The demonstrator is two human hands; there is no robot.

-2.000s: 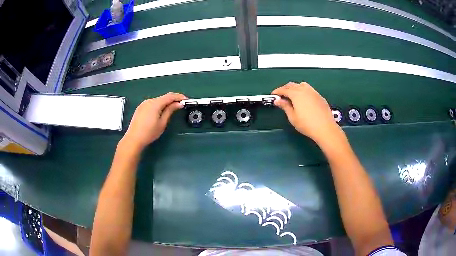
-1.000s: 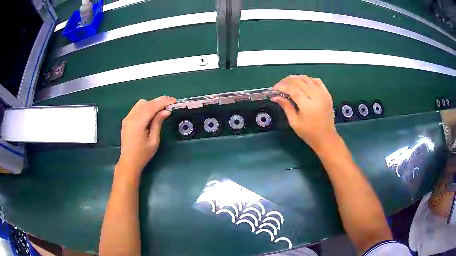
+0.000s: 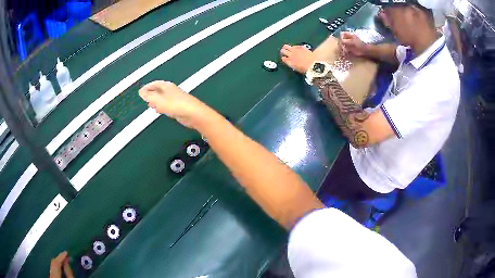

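Note:
Four round black parts with pale toothed centres [image 3: 113, 232] stand in a row at the lower left. More such parts [image 3: 192, 150] lie beyond them, partly behind my right forearm. A narrow pinkish-grey strip with four round positions [image 3: 84, 141] lies flat on the bench beside the metal post, touched by neither hand. My right hand [image 3: 168, 103] is over the bench beyond the parts, fingers curled together; its inside is hidden. My left hand [image 3: 61, 266] is cut off by the lower left edge, beside the row, with fingertips apart and nothing seen between them.
Thin dark tweezers [image 3: 194, 221] lie on the near mat. An upright metal post [image 3: 32, 136] stands at left. Three white squeeze bottles [image 3: 46, 89], blue bins [image 3: 68, 21] and brown cardboard [image 3: 127, 12] are farther off. A person [image 3: 404, 108] works at right, over another cardboard sheet [image 3: 353, 76].
The view has swung right. The strip held at both ends is out of my hands; one lies flat by the post. My right hand has come away, and my left is now at the picture's edge.

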